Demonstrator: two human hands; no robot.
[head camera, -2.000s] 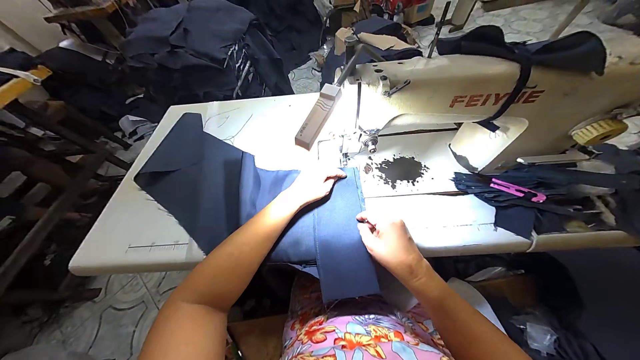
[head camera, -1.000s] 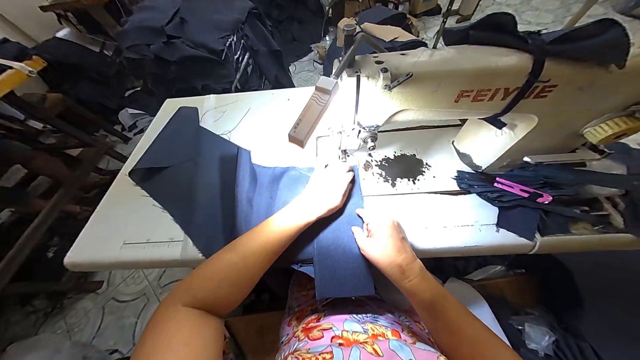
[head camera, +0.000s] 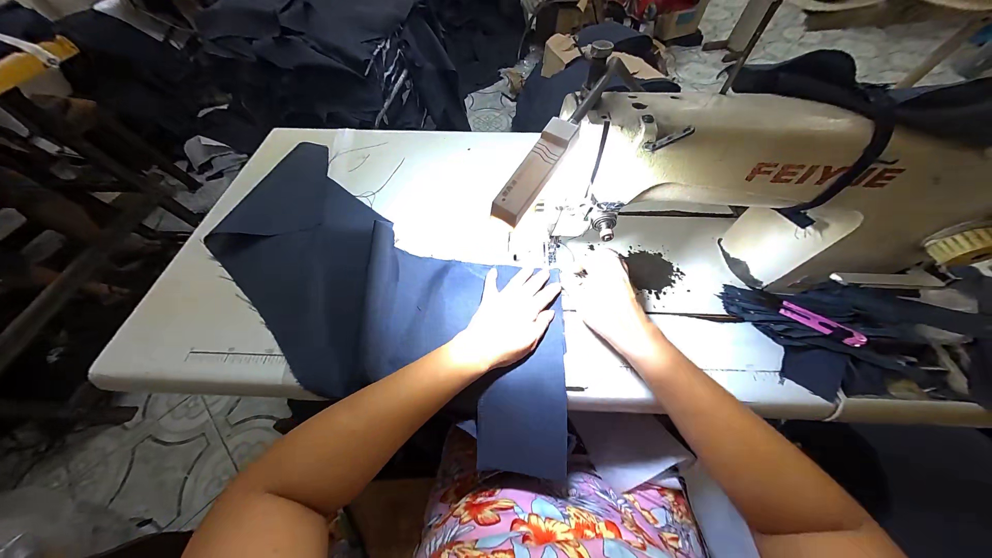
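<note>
Dark blue fabric (head camera: 434, 310) lies across the sewing machine table, its far edge at the needle and presser foot (head camera: 552, 252). My left hand (head camera: 508, 318) rests flat on it with fingers spread, just in front of the presser foot. A strip of the same cloth (head camera: 523, 426) hangs over the table's front edge. Beside the presser foot, to its right, is my right hand (head camera: 608, 294), off the cloth; its fingertips are washed out by the bright lamp light, and whether they pinch anything is not clear. The Feiyue sewing machine (head camera: 744, 147) spans the right side.
A box-shaped lamp (head camera: 535, 170) juts over the table left of the needle. Dark fabric strips (head camera: 821, 310) with a pink thread snipper or cutter (head camera: 821, 323) on them lie at the right. Dark cloth heaps (head camera: 310, 54) stand behind the table (head camera: 186, 310).
My right hand has moved from the cloth's right edge up beside the presser foot. My left hand has flattened out on the cloth, a little back from the needle.
</note>
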